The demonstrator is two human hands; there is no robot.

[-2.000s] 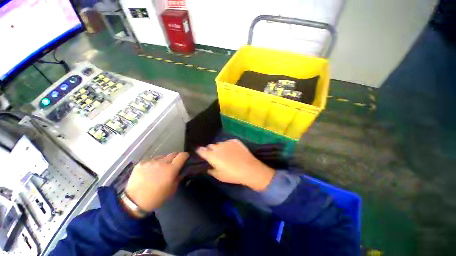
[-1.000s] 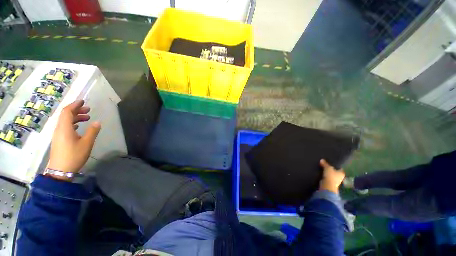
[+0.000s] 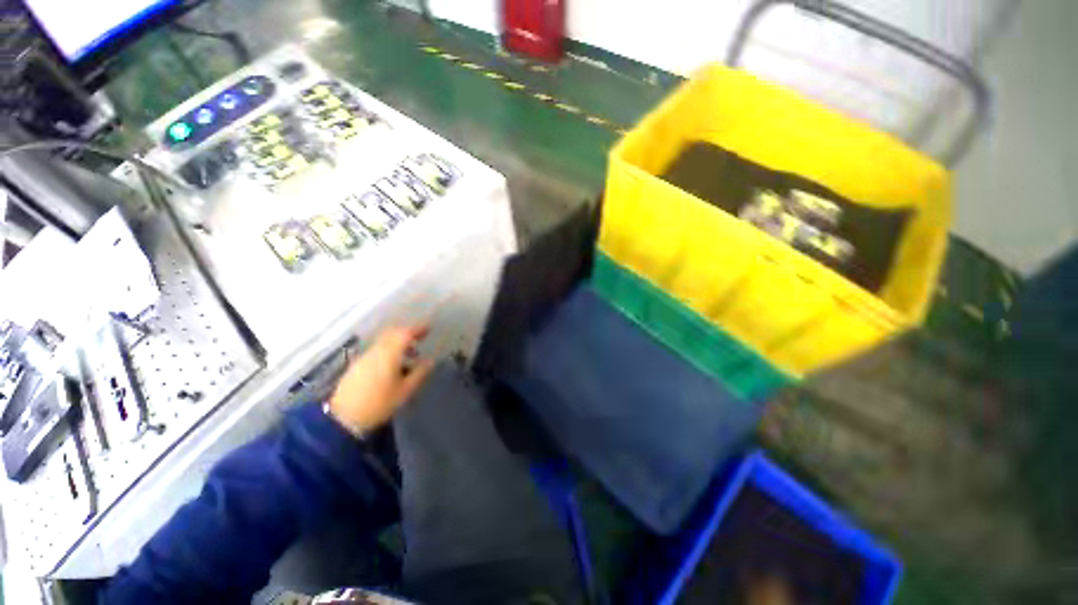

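Observation:
My left hand (image 3: 376, 376) is empty with fingers apart, in front of the light machine table's side. A blurred skin-coloured patch at the bottom edge, over the blue crate (image 3: 823, 511), may be part of my right hand; its shape and grip cannot be told. A dark sheet (image 3: 774, 546) lies inside the blue crate. Circuit boards with yellow blocks (image 3: 376, 213) stand in a row on the light table (image 3: 437, 278), with more boards behind them (image 3: 274, 151). Several boards (image 3: 794, 222) sit on a dark sheet in the yellow crate (image 3: 733, 266).
The yellow crate stands on a green crate (image 3: 680, 319). A dark sheet (image 3: 538, 284) leans beside the table, near a flat blue-grey panel (image 3: 644, 402). A perforated plate (image 3: 195, 366) with metal bars (image 3: 124, 384) is at left. A trolley handle (image 3: 881, 41) is behind the crates.
The black sheet has left my right hand's grip, and a dark sheet lies in the blue crate. My right hand has dropped almost out of view. The view has swung left.

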